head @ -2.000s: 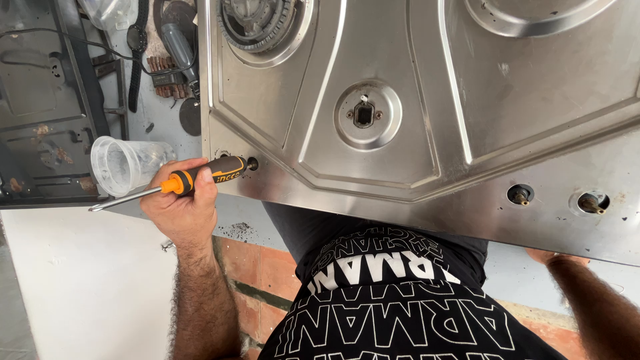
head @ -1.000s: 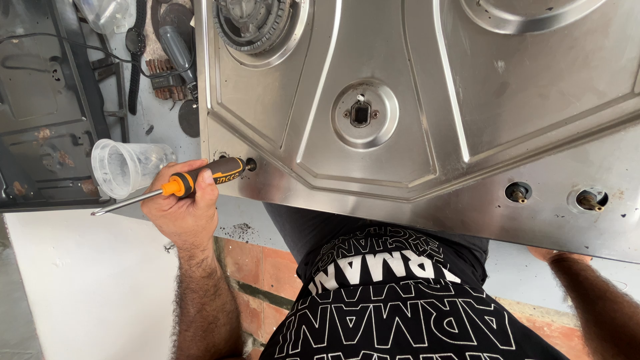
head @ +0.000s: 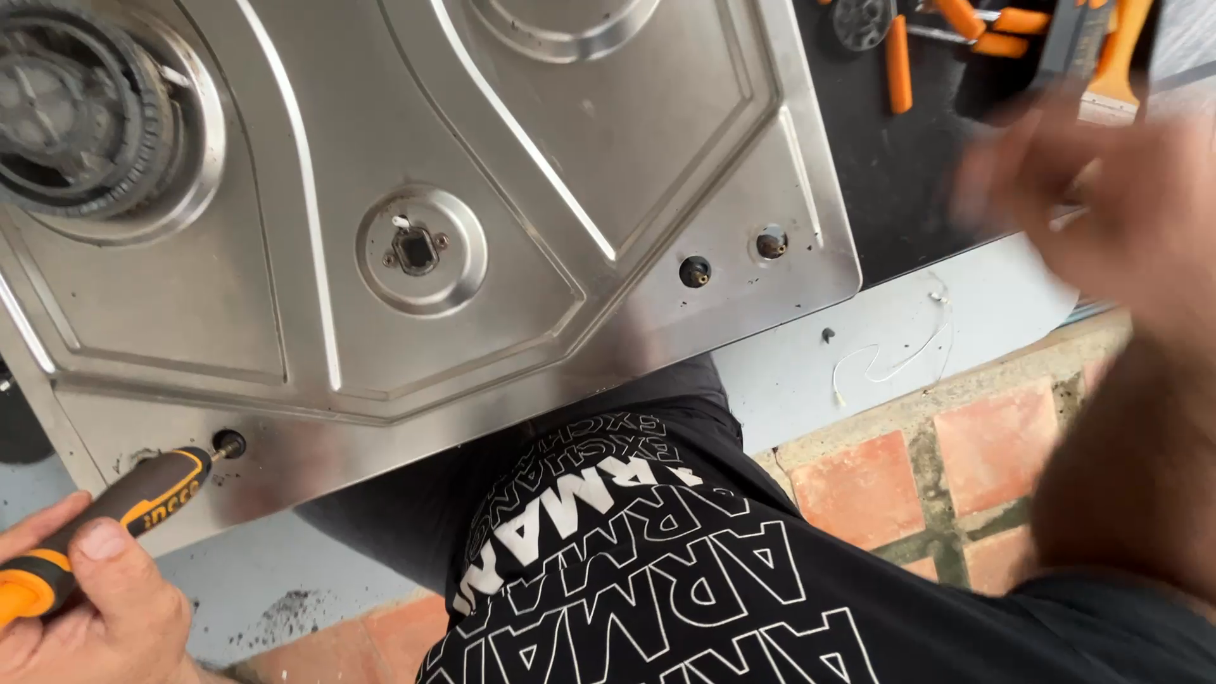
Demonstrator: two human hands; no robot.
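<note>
A stainless steel gas cooktop panel lies across my lap. My left hand grips an Ingco screwdriver with a black and orange handle. The handle's end is beside a valve stem at the panel's lower left; the view's edge cuts off the shaft. On the right, my right hand is blurred, above the black surface near an orange-handled brush; whether it holds anything is unclear. Two brass valve stems show through holes at the panel's right.
Several orange-handled tools lie on a black surface at the upper right. A burner sits at the upper left of the panel. A thin white wire and a small dark piece lie on the light grey surface below.
My right hand has moved from the panel's near edge up over the black surface. The view has swung to the right. My left hand still holds the screwdriver by the left valve stem.
</note>
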